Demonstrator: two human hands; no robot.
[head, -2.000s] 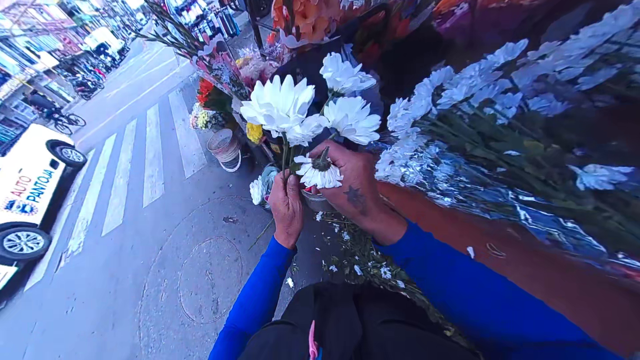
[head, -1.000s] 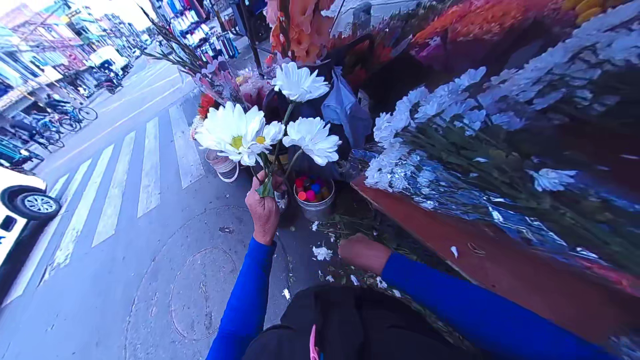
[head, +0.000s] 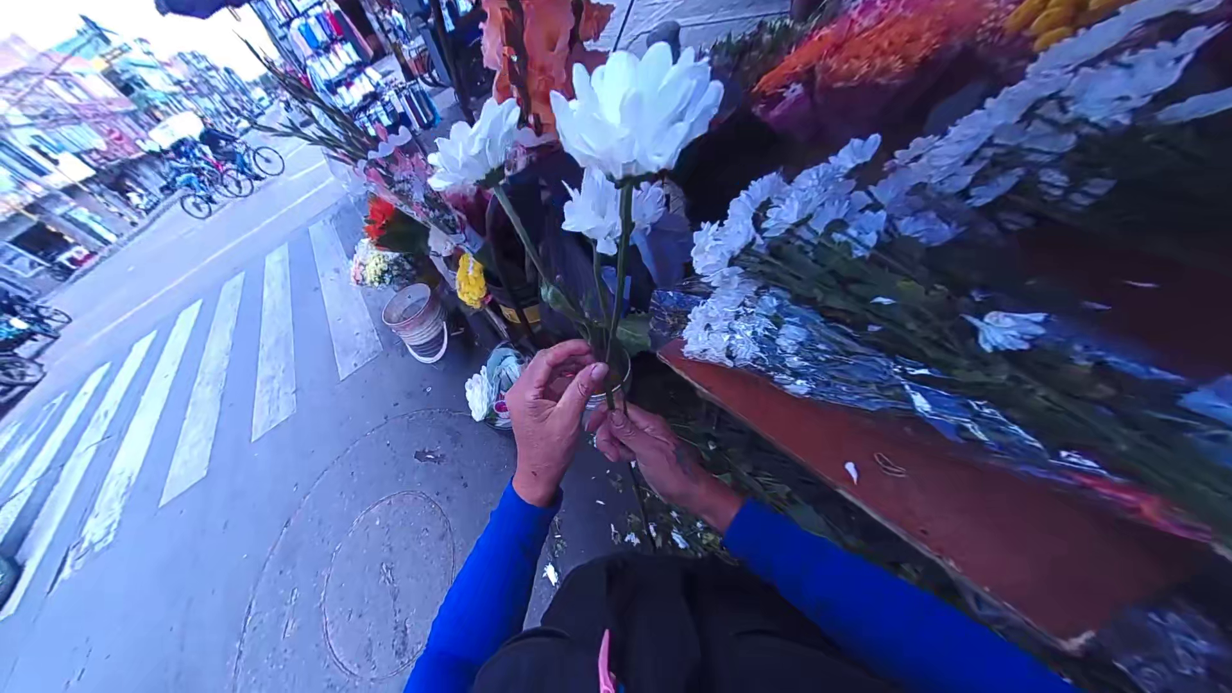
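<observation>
White chrysanthemums (head: 637,114) on long green stems stand upright above my hands, the largest bloom at the top. My left hand (head: 556,399) has its thumb and fingers around the upper stems. Just below and to the right, my right hand (head: 647,445) pinches the lower stems, and a thin stem end hangs beneath it. The rim of a container shows partly behind the fingers. A bundle of white flowers (head: 818,260) in clear wrap lies to the right of my hands.
A brown board (head: 924,491) slants along the right under the wrapped flowers. A bucket (head: 416,320) stands on the pavement, left of a yellow flower (head: 471,281). Orange gladioli (head: 539,58) rise behind. Petals and cut greenery litter the ground. A striped crossing (head: 274,337) and bicycles (head: 231,173) are at left.
My right hand has risen from low beside the board to the stems below my left hand. The blooms have turned and stand higher. The white car at the left edge is out of view.
</observation>
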